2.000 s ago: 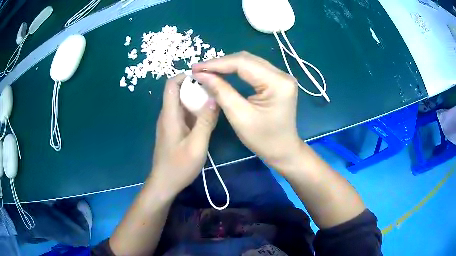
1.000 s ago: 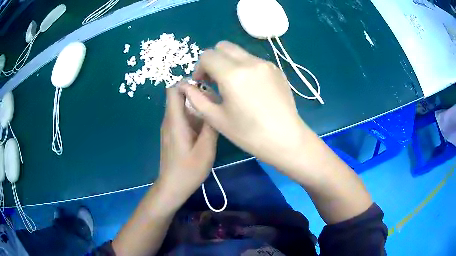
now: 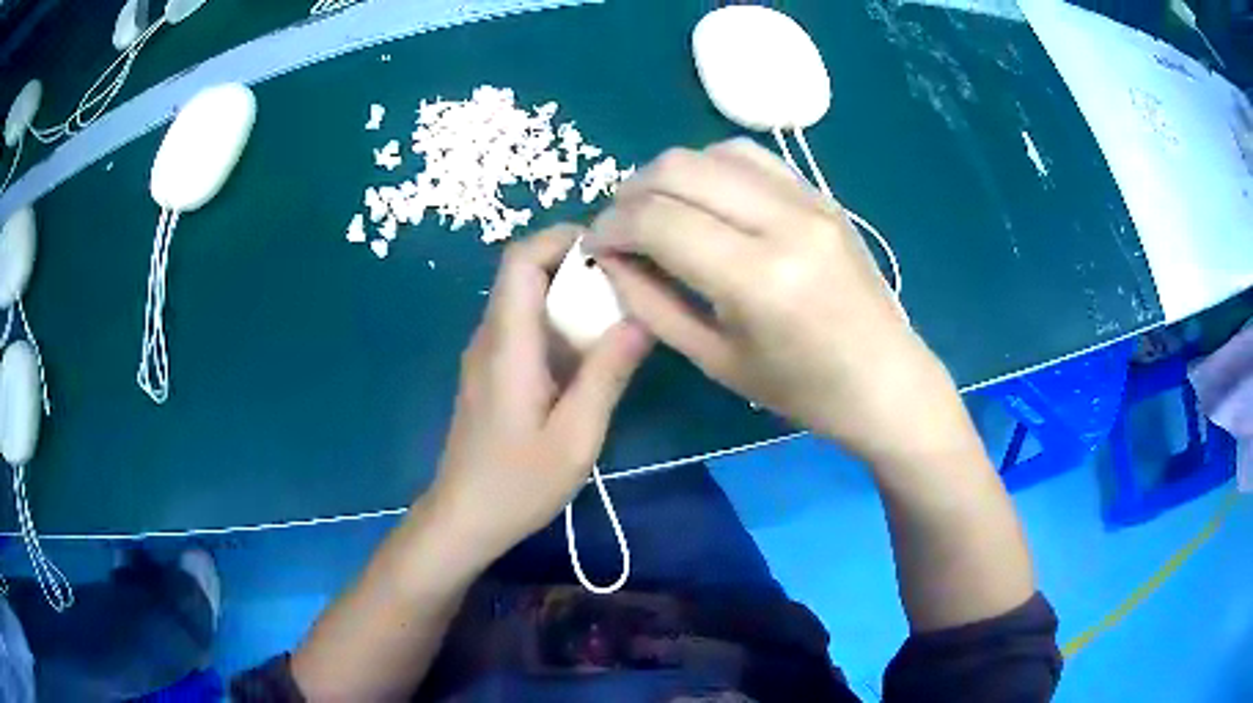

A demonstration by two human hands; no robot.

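Observation:
My left hand (image 3: 529,371) holds a white egg-shaped device body (image 3: 584,305), its narrow end up and its white wrist strap (image 3: 599,536) hanging below past the table edge. A small dark spot shows near the device's upper end. My right hand (image 3: 749,275) is at that end, thumb and forefinger pinched together beside the dark spot. Whether a plug is between the fingertips is hidden. A loose pile of small white plugs (image 3: 484,162) lies on the green table just beyond my hands.
A white device (image 3: 761,66) with a looped cord lies beyond my right hand. Another device (image 3: 204,146) lies at left, with more at the far left edge. A white sheet (image 3: 1168,151) is at far right. Blue stools (image 3: 1079,426) stand below. A person's sleeve (image 3: 1227,392) shows at right.
The view has shifted a little. The device end, earlier largely covered by my right hand, shows again, and my right fingers now pinch at its upper right. My left hand keeps its hold.

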